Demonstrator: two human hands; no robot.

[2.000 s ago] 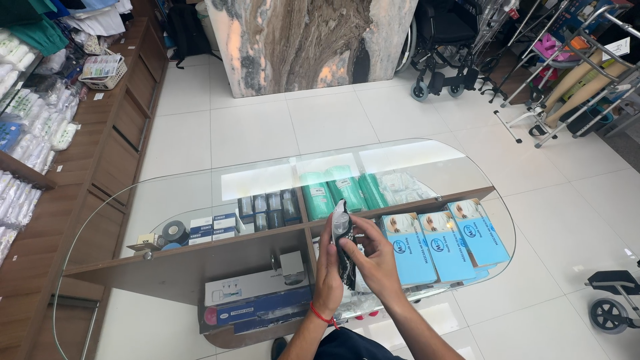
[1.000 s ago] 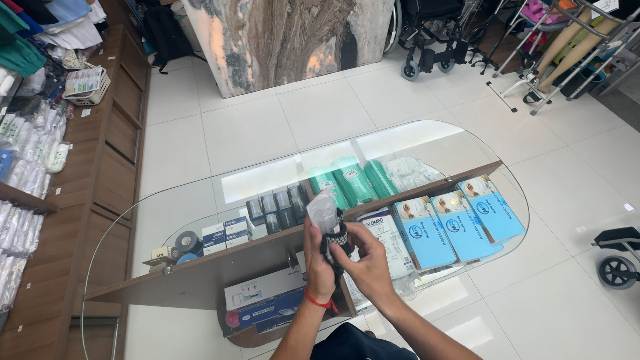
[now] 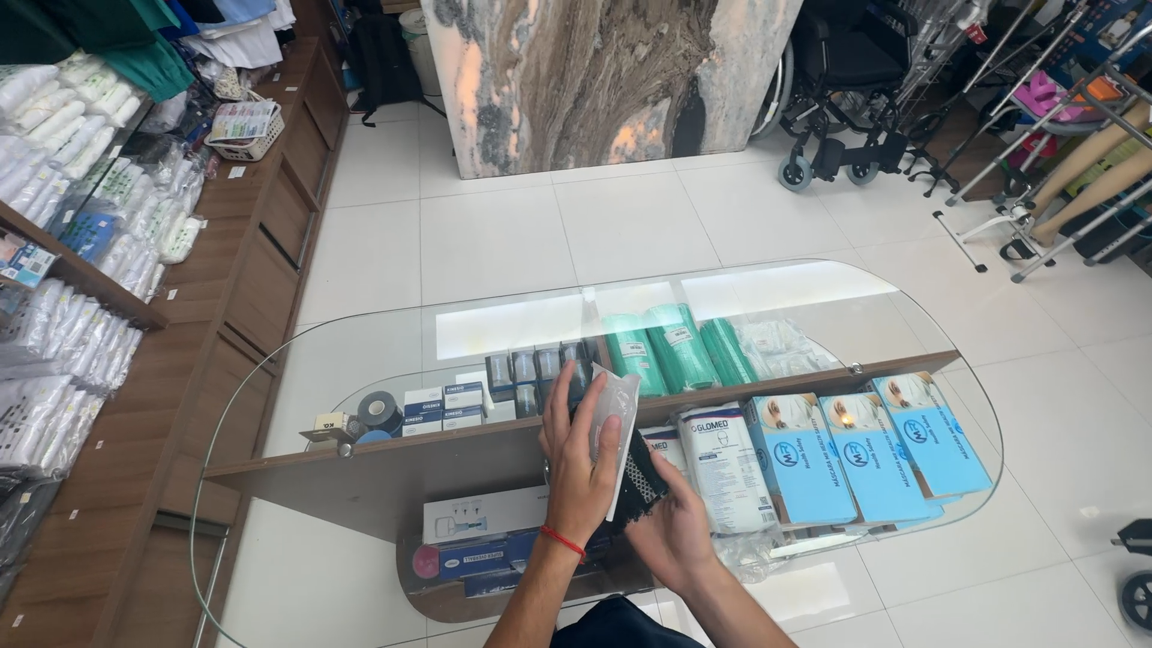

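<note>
Above the near edge of a glass-topped table, my left hand holds a translucent white sheet or sleeve with its fingers across it. A black mesh-like fabric piece shows just behind and to the right of the sheet. My right hand grips that black piece from the right, thumb on top. A red string bracelet circles the left wrist. How far the black piece extends behind my left hand is hidden.
Under the glass lie blue mask boxes, a white plastic pack, green rolls and small boxes. Shelves of wrapped goods line the left. A wheelchair and metal walkers stand at the back right.
The translucent sheet stood above my fingers a second ago; now my left fingers lie across it. My hands are farther apart, and more of the black mesh shows between them.
</note>
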